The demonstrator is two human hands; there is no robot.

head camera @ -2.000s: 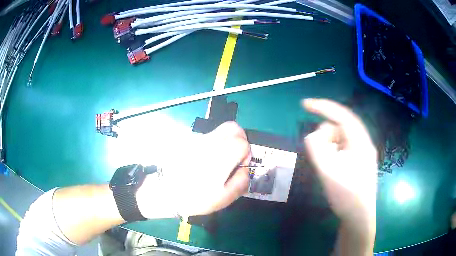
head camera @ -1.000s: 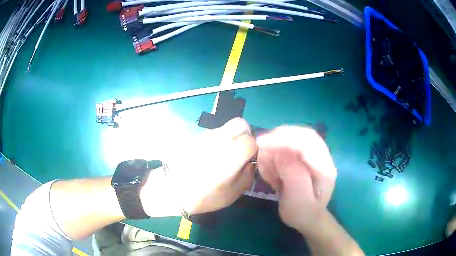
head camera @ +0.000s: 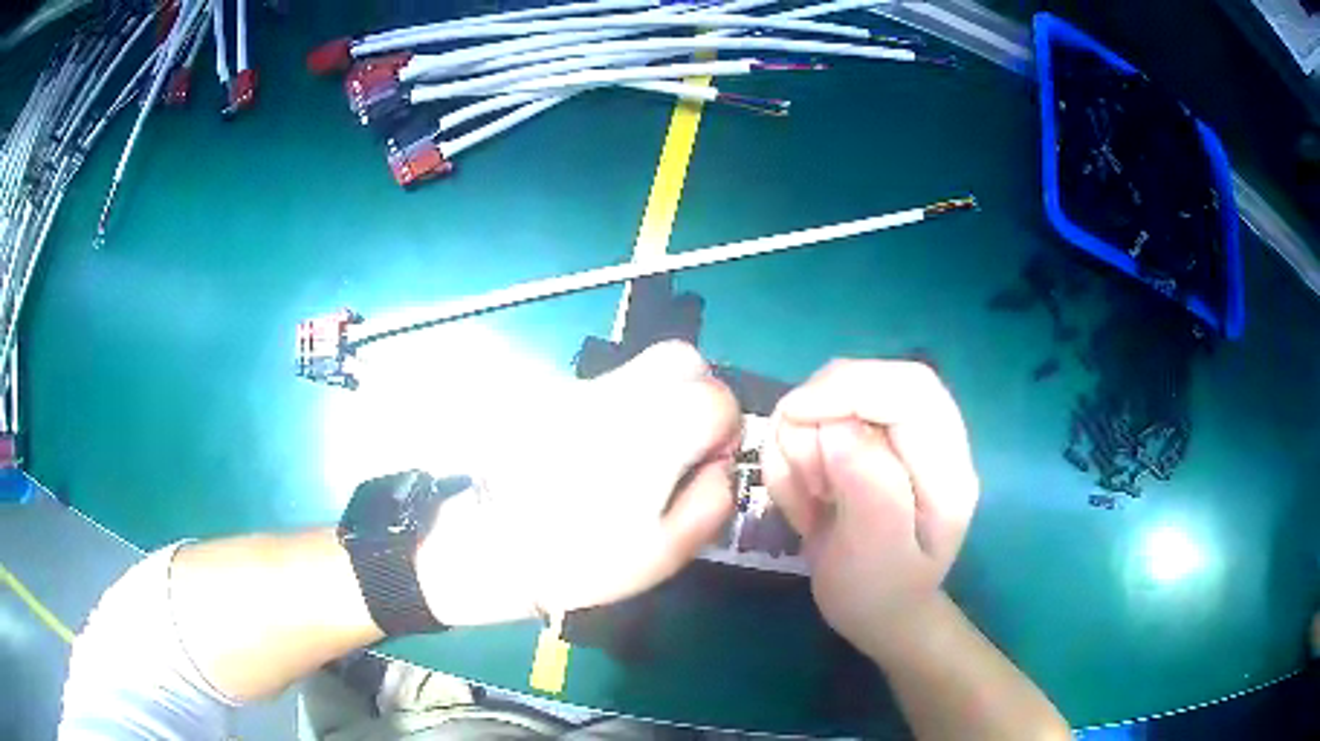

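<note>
My left hand, with a black watch on the wrist, is pinched shut over the reference card. Thin wire leads show at its fingertips. My right hand is just to the right with its fingertips pinched together, a small gap from the left ones. What sits between the right fingertips is too small and hidden to tell. The rest of the cable in my left hand is hidden by glare and the hand.
A white cable with a red connector lies beyond my hands. More white cables lie at the top and left. A blue parts bin stands at the upper right, with loose black housings below it. Yellow tape crosses the mat.
My right hand has come in from the right to meet my left fingertips, then moved slightly apart from them. My left hand stays nearly in place.
</note>
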